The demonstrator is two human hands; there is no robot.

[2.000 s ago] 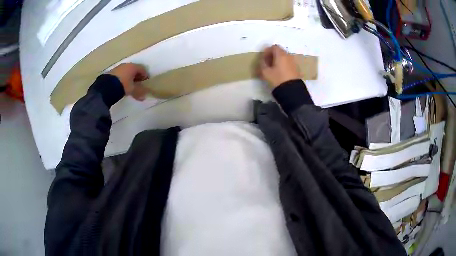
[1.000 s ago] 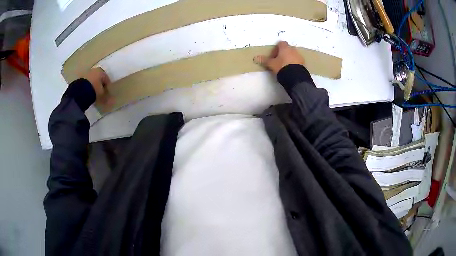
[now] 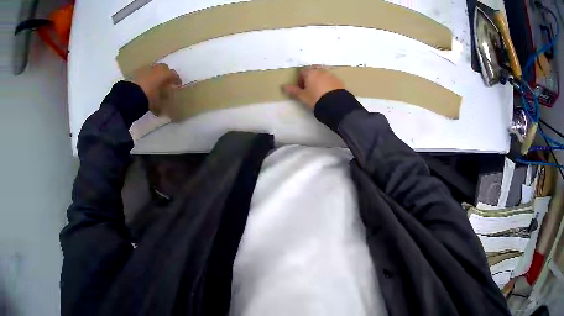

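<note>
The near khaki waistband piece [image 3: 396, 87] lies curved along the white table in front of me. My left hand [image 3: 159, 88] is at its left end, with blurred, bent fingers covering that end; whether they pinch it is unclear. My right hand [image 3: 315, 84] rests on the middle of the piece, thumb and forefinger apart on the cloth. A second khaki waistband piece [image 3: 278, 15] lies farther back, roughly parallel, untouched.
The white table [image 3: 241, 49] carries a steel ruler [image 3: 130, 11] at far left. A steam iron [image 3: 488, 49] with cables stands at the right edge. Stacked cut strips [image 3: 504, 223] are at lower right beside the table. An orange object [image 3: 60, 28] is beyond the left edge.
The view has shifted, so the table sits farther right. The near piece now stretches well beyond my right hand, which has slid left along it. My left hand stays at the left end.
</note>
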